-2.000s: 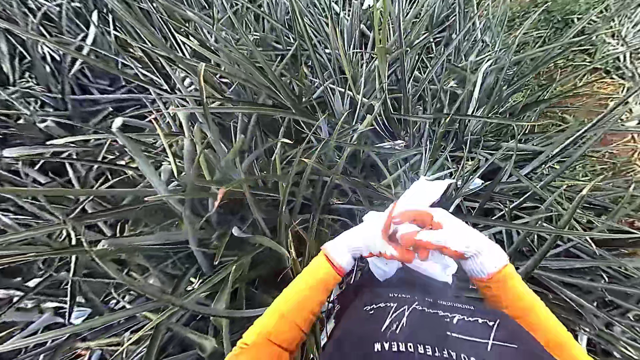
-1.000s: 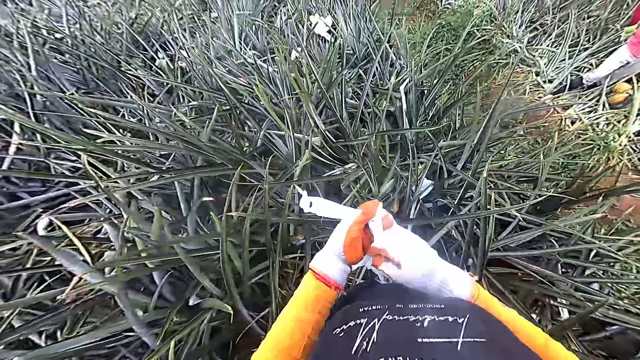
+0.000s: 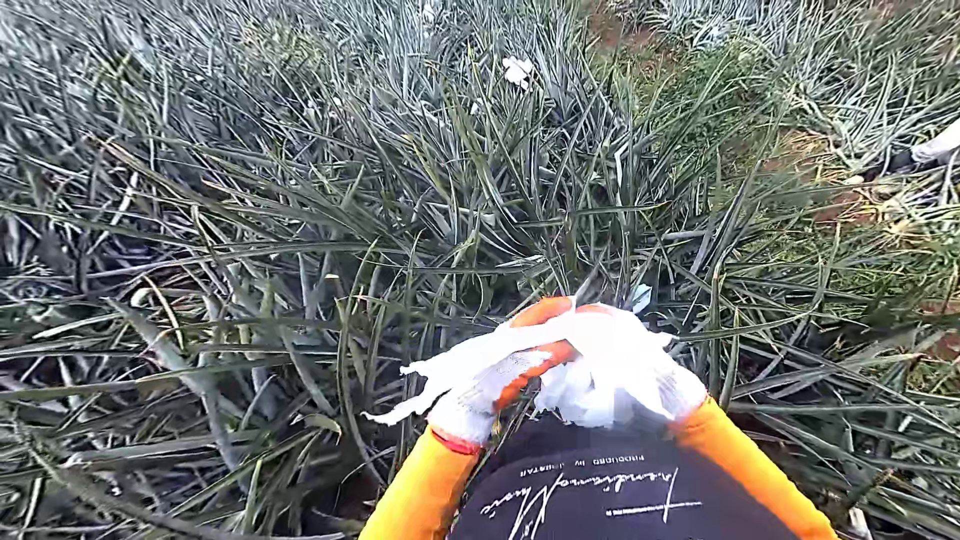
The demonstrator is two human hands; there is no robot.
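Observation:
Both my hands wear white knit gloves with orange coated palms and meet in front of my dark shirt (image 3: 577, 487). Torn white sheet material (image 3: 592, 337), perhaps paper or thin plastic, lies bunched between and over them. My left hand (image 3: 502, 375) has its fingers and thumb around part of it, with ragged strips hanging out to the left. My right hand (image 3: 675, 390) is largely covered by the white material, and its fingers are mostly hidden. Long narrow leaves, like those of pineapple plants (image 3: 450, 210), stand just beyond both hands.
Dense spiky leaves surround me on both sides. A white scrap (image 3: 517, 71) lies on the plants farther ahead. Reddish soil and grass (image 3: 795, 165) form a strip at the right. A person's pale-covered limb (image 3: 937, 146) shows at the right edge.
The white material was a narrow roll to the left of my hands one second ago; now it is spread wider over them. The view has shifted farther ahead.

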